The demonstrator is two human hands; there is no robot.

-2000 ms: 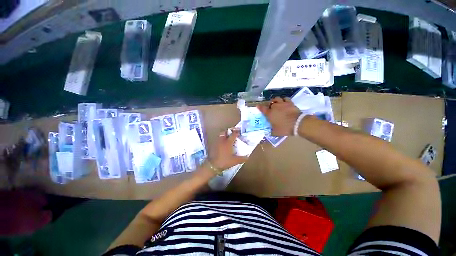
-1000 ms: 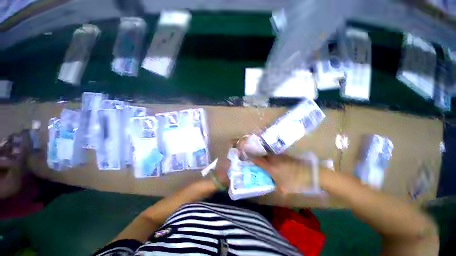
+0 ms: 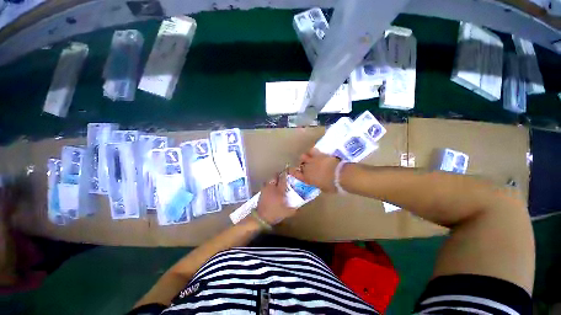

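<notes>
My left hand (image 3: 276, 200) and my right hand (image 3: 317, 171) meet over the middle of the cardboard. Between them is a clear tray with a light-blue insert (image 3: 302, 192), partly hidden by my fingers. A narrow white printed paper or carton (image 3: 246, 208) sticks out at the lower left under my left hand. Clear trays (image 3: 363, 136) with white papers lie just beyond my right hand. The fingertips are close together, and their exact grip on the tray is hard to make out.
Filled clear packs (image 3: 169, 187) overlap in a row at left. Another pack (image 3: 453, 161) lies at right, partly behind my forearm. White cartons (image 3: 398, 69) and packs lie on the green conveyor (image 3: 234, 67). A slanting metal brace (image 3: 344, 55) stands ahead. A red stool (image 3: 368, 277) is below.
The blue-insert tray has moved up from the front edge. My right hand has moved away from the near edge. Conveyor items appear farther left. The pack beyond my hands now shows as overlapping pieces.
</notes>
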